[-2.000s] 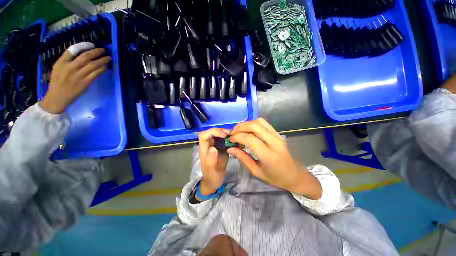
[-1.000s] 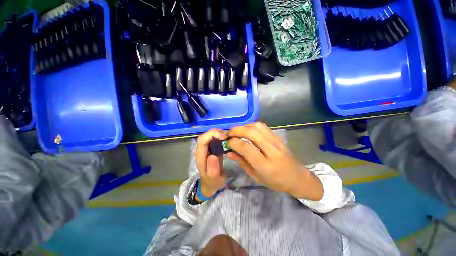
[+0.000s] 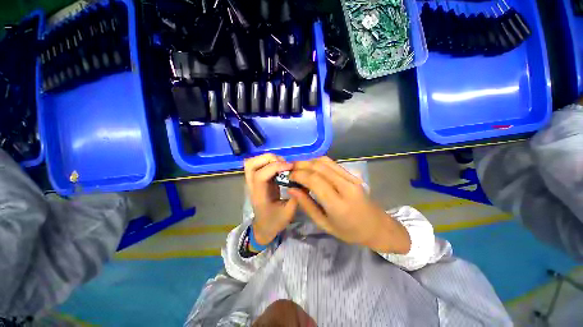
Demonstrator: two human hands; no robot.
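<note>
My left hand (image 3: 269, 199) and my right hand (image 3: 342, 203) meet just in front of the bench edge, below the main tray. Between their fingertips is a small black housing (image 3: 285, 181) with pale or silver spots in its visible end. Fingers of both hands cover most of it. No green shows clearly at it now. My left hand grips it from the left. My right fingertips and thumb press on its right side, and whether they hold a separate piece is hidden. The main blue tray (image 3: 249, 161) holds jumbled and lined-up black units.
A clear box of green boards (image 3: 382, 39) stands right of the main tray, with loose black pieces (image 3: 343, 82) between. Side trays (image 3: 96, 137) (image 3: 484, 96) hold rows of black units. Grey sleeves of two people (image 3: 54, 236) (image 3: 557, 172) flank me.
The neighbour's hand has left the left tray. The housing has turned between my fingers, from green showing to pale spots showing. The view has shifted slightly.
</note>
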